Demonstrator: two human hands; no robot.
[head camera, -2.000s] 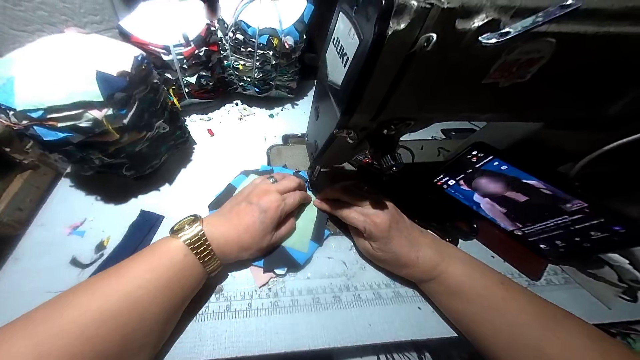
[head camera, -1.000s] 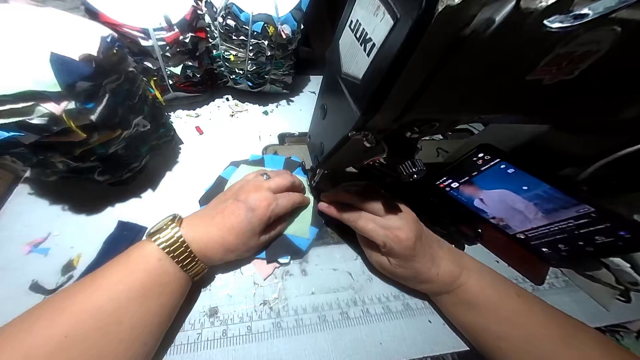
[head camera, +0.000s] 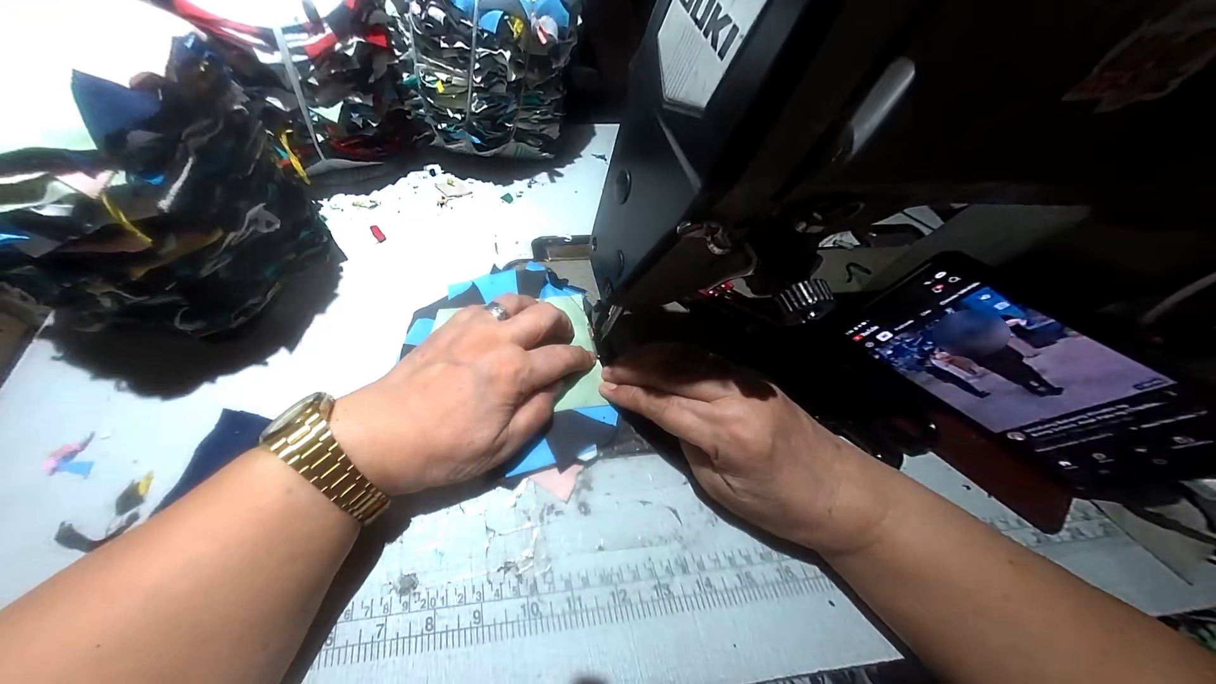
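Note:
A round patchwork of cloth scraps (head camera: 573, 437), blue and black around a pale green middle, lies flat under the head of a black Juki sewing machine (head camera: 655, 180). My left hand (head camera: 465, 389), with a ring and a gold wristwatch (head camera: 328, 456), rests on top of the cloth, fingers pressed down beside the needle area. At the cloth's right edge, my right hand (head camera: 741, 427) has its fingertips together near the presser foot; whether they pinch the fabric is hidden. A pink scrap (head camera: 559, 483) pokes out below the patchwork.
Tall tied stacks of layered cloth pieces (head camera: 190, 218) (head camera: 484, 85) stand at the left and back. A smartphone (head camera: 1007, 380) playing a video leans at the right. Printed ruler markings (head camera: 570, 608) run along the near table. A navy cloth piece (head camera: 214, 456) and small scraps lie left.
The patchwork has turned a little under my hands, its visible coloured pieces shifting. Both hands stay beside the needle area. The view has moved closer to the machine.

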